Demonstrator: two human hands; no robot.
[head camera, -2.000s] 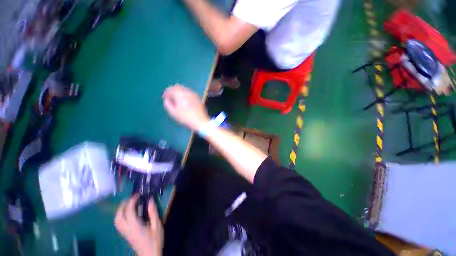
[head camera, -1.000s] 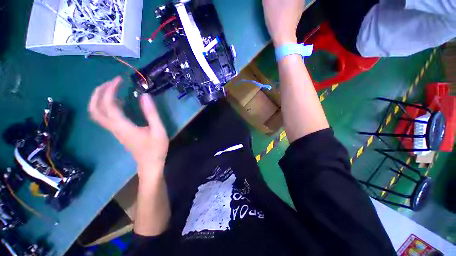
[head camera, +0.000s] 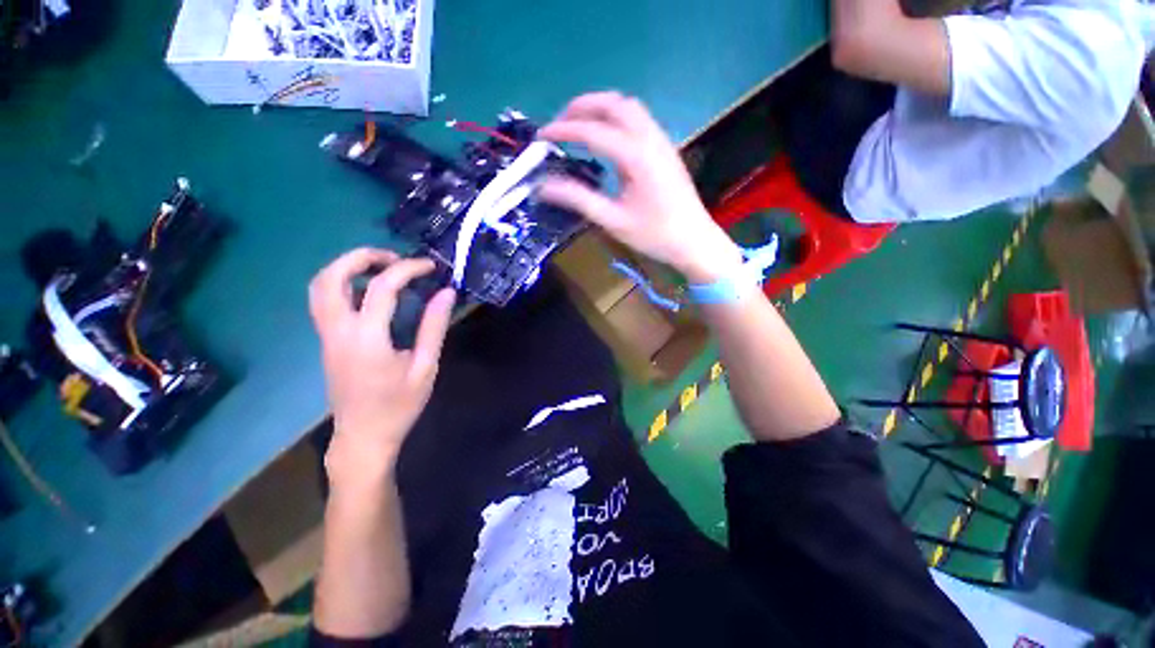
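A black unit with open boards lies at the bench edge in front of me. A white flat ribbon runs curved across its top. Thin red and orange wires show at its far side. My left hand is at the unit's near left end, thumb and fingers around a dark part there. My right hand is over the unit's right side, its thumb and finger apart at the ribbon's upper end. Whether they grip the ribbon or the unit cannot be told.
A white box of tangled strips stands behind the unit. Another black unit with a ribbon lies on the green bench at left. A person in white sits at right on a red stool. A cardboard box is below the bench edge.
My left hand has moved from beside the unit onto its near left end. My right hand has come back from beyond it to the ribbon's upper end. The unit has turned.
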